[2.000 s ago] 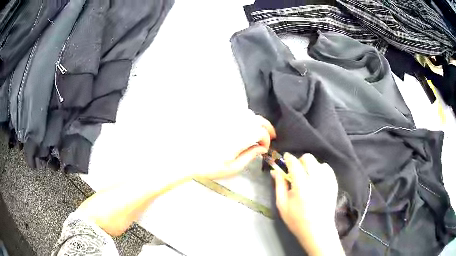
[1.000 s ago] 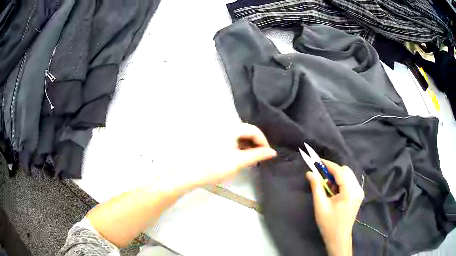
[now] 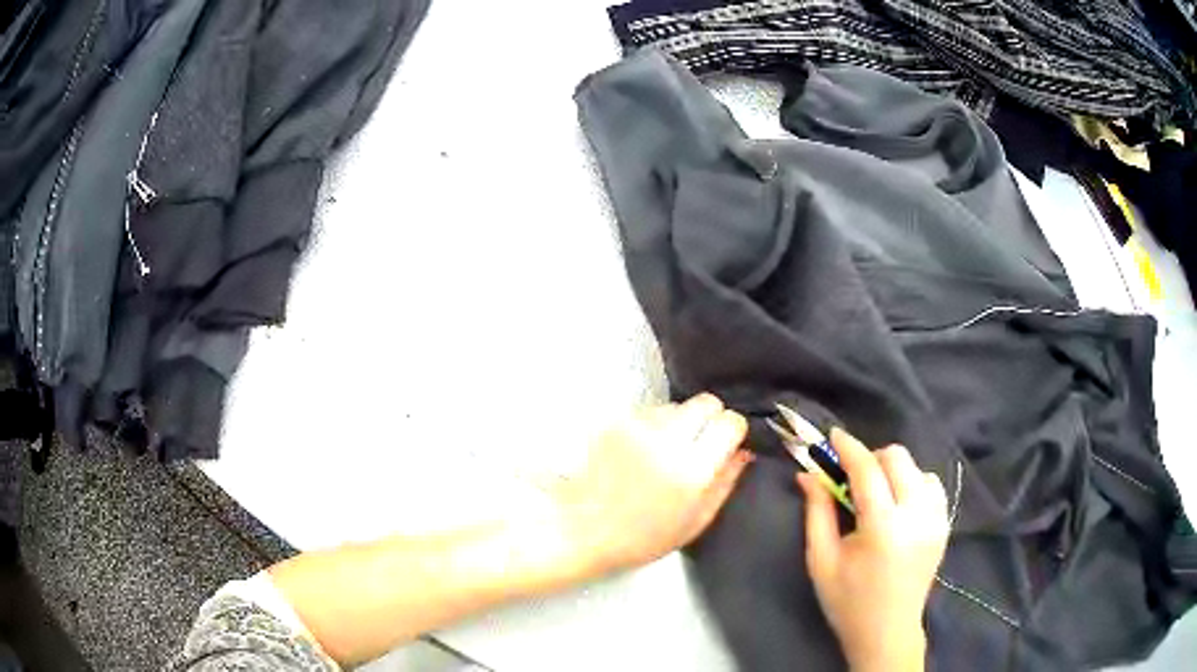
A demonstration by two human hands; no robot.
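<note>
A dark grey garment (image 3: 840, 315) lies spread in front of me at the right, with thin whitish seam lines across its lower part. My left hand (image 3: 670, 475) is at the garment's left edge, its fingertips closed on the grey cloth. My right hand (image 3: 877, 545) holds thread snips (image 3: 817, 460) with silver blades and a dark blue and yellow-green handle. The blades are a little apart and point up and left, just right of my left fingertips. Any thread end there is too small to see.
A pile of grey garments (image 3: 171, 197) with zips and pale pulls hangs over the table edge at the left. Striped black and white pieces (image 3: 893, 46) are heaped at the far right. The white table (image 3: 446, 263) lies between, with speckled floor (image 3: 105, 551) below left.
My left hand has moved down and right from above the garment's edge onto the cloth. The snips have moved slightly down and left, closer to my left fingertips.
</note>
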